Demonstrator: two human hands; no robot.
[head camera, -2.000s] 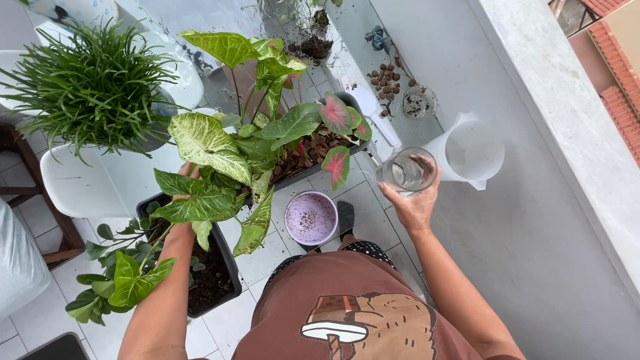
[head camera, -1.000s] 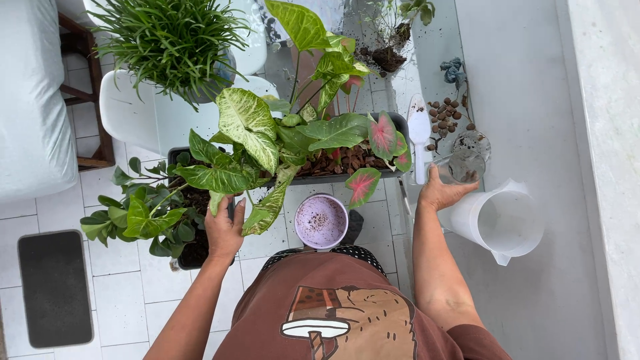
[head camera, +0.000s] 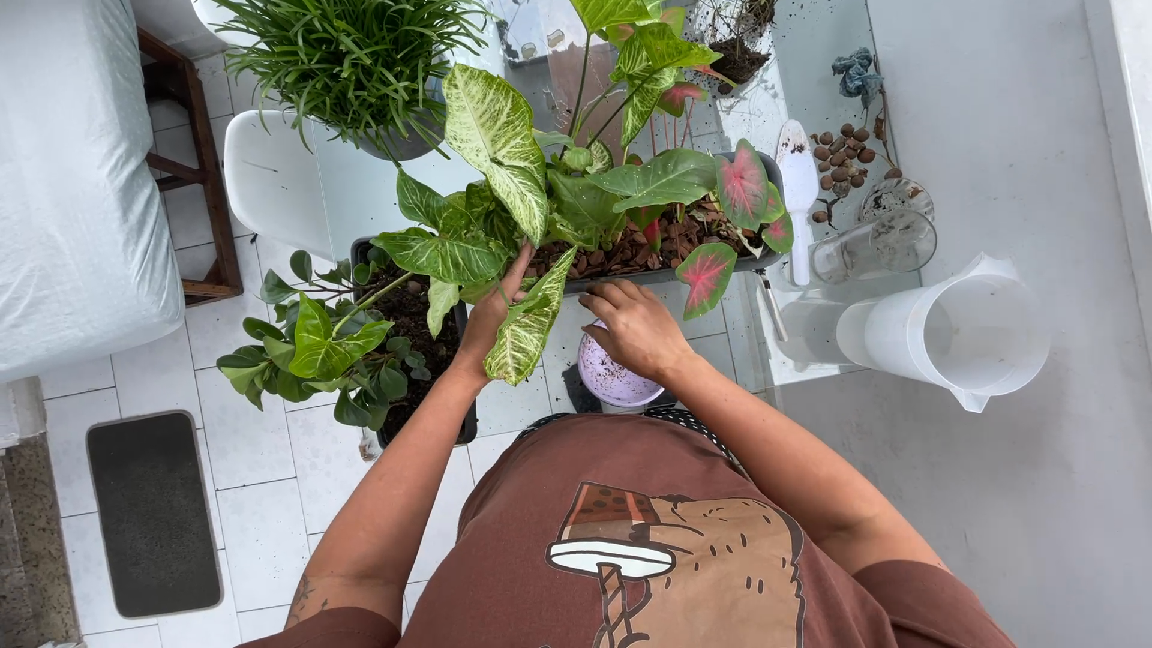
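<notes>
My left hand (head camera: 493, 319) reaches under the variegated syngonium leaves (head camera: 499, 148) at the near side of a rectangular planter (head camera: 648, 274) filled with bark chips; its fingertips are partly hidden by leaves. My right hand (head camera: 634, 328) has bent fingers at the planter's near edge, above a lilac pot (head camera: 621, 382) with soil specks inside. Whether it grips the edge cannot be told. Caladium leaves (head camera: 706, 277) with pink centres hang over the planter's right end. A clear glass (head camera: 877, 247) lies right of a white hand trowel (head camera: 797, 202).
A white plastic pitcher (head camera: 981, 333) is at the right, near clay pebbles (head camera: 841, 160). A dark planter (head camera: 468, 423) with a leafy plant stands at the lower left. Beyond are a grassy potted plant (head camera: 360, 67) and a white chair (head camera: 270, 180). A black mat (head camera: 155, 513) lies on the floor.
My right hand held the clear glass two seconds ago, was beside the trowel a second ago, and is now at the planter's near edge. The glass has been let go. The view has shifted left.
</notes>
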